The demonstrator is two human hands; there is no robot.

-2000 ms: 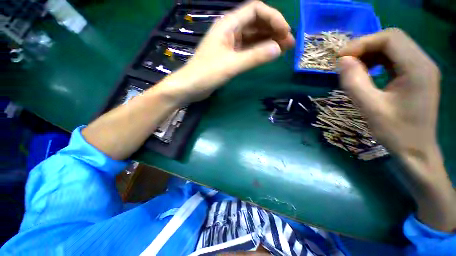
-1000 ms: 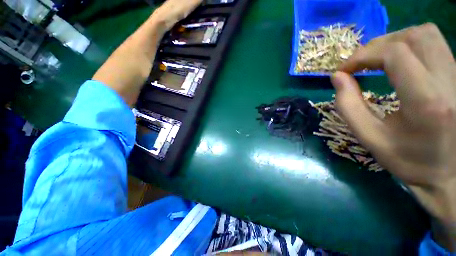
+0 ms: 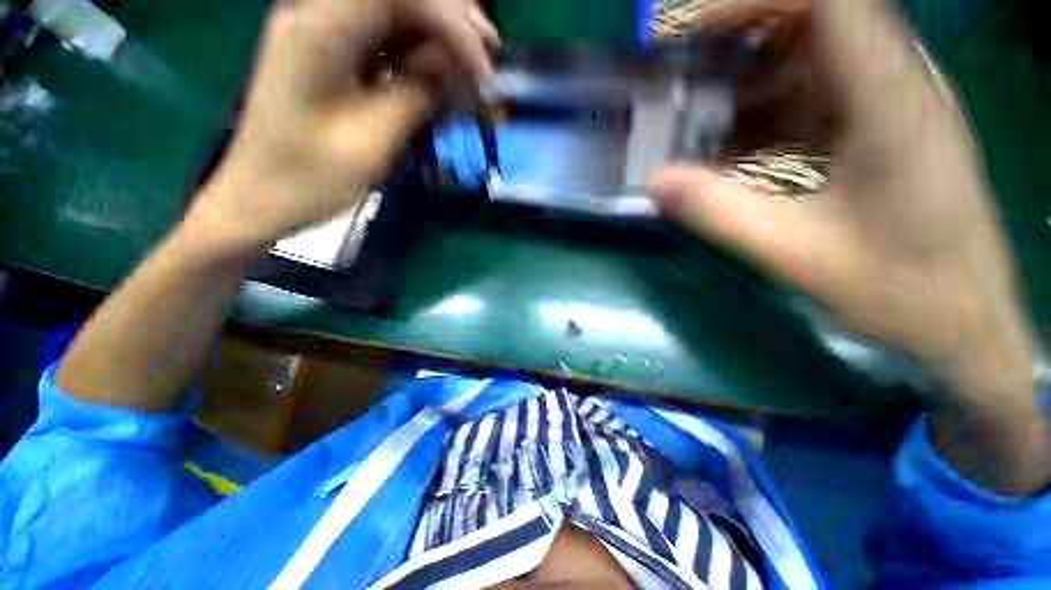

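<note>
A phone frame [image 3: 565, 144] is held up over the bench between my two hands, blurred, its recessed inside showing bluish and silvery. My left hand [image 3: 357, 104] grips its left end. My right hand [image 3: 841, 161] grips its right end, with the thumb on the near edge. I cannot tell whether a small part is in my fingers. A pile of thin gold strips [image 3: 786, 173] shows partly behind my right hand.
The black phone tray [image 3: 375, 271] lies at left, partly behind my left hand, with a silvery phone frame [image 3: 329, 242] in it. A sliver of the blue bin [image 3: 644, 21] shows at the top. The green bench's near edge [image 3: 519, 367] runs below.
My left hand has come back from the tray's far end and now holds a phone frame. My right hand has closed on its other end. The black heap is now hidden.
</note>
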